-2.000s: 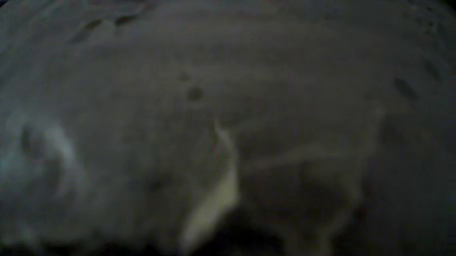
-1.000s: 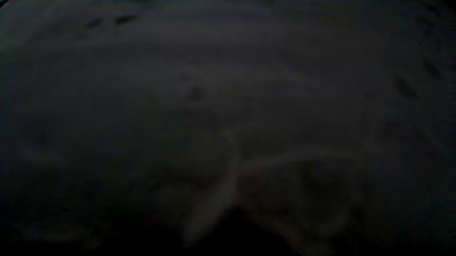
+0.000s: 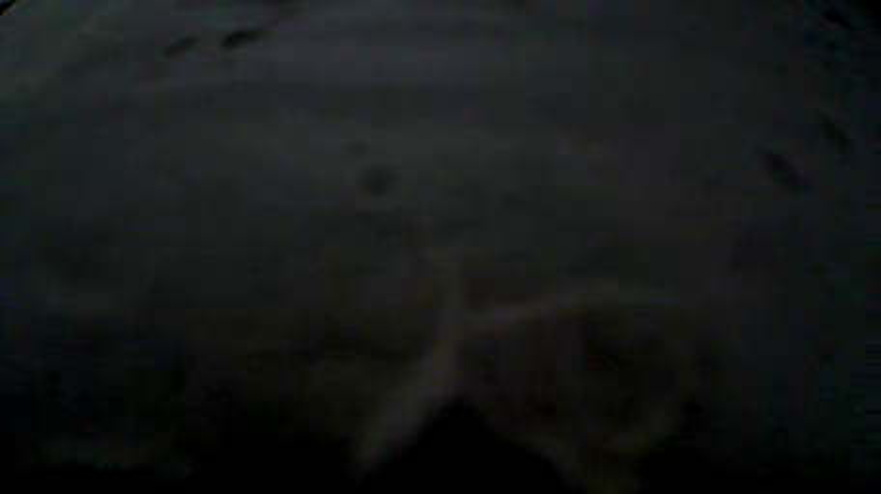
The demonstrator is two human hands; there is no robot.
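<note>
The view is very dark and blurred, and something close to the camera seems to cover it. A dim, paler streak [image 3: 411,405] rises from the lower middle and joins a faint curved band [image 3: 570,294] running right. I cannot tell what these are. Neither my left hand nor my right hand can be made out. No part or tool can be recognised.
Small dark smudges show at the upper left [image 3: 241,37], near the middle [image 3: 378,180] and at the upper right [image 3: 783,170]. A black area [image 3: 459,449] lies at the bottom middle. No bench, container or person can be made out.
The picture is much darker than two seconds ago, and the bright patches at the lower left and lower middle have dimmed. Little differs from one second ago.
</note>
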